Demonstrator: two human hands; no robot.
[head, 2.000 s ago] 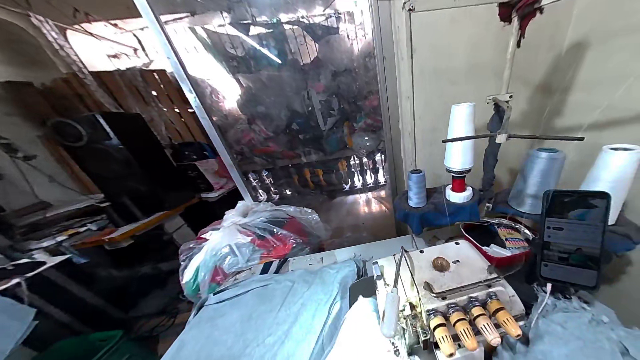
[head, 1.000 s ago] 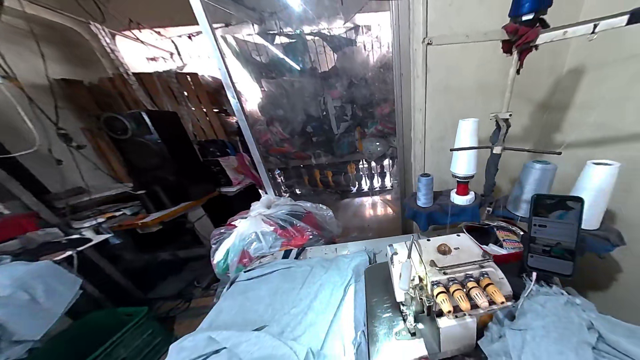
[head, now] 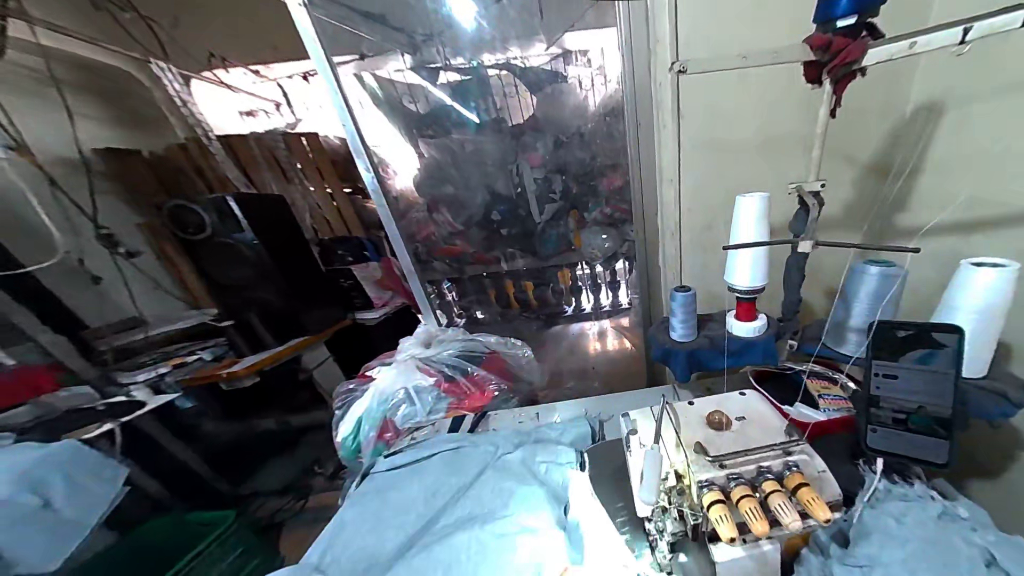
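Observation:
Neither of my hands shows in the head view. Light blue fabric point(head: 472, 500) lies over the worktable, its right edge beside an overlock sewing machine point(head: 732, 424) with a row of yellowish tension dials point(head: 764, 500). More light blue fabric point(head: 912, 524) is heaped to the machine's right. Behind the machine stand a small blue thread spool point(head: 683, 314), a white thread cone point(head: 748, 240), a grey-blue cone point(head: 868, 308) and another white cone point(head: 978, 316). Threads run down from above.
A smartphone point(head: 912, 392) stands upright at the right, near a red container point(head: 828, 420). A knotted clear plastic bag point(head: 432, 384) of cloth sits behind the fabric. At lower left are a green crate point(head: 172, 544) and light blue cloth point(head: 56, 504). A metal-framed glass panel point(head: 512, 184) rises behind.
The view has swung left and up, bringing the green crate and the cloth at far left further into sight. The fabric by the machine lies differently, with the metal plate beside the machine more exposed than at first.

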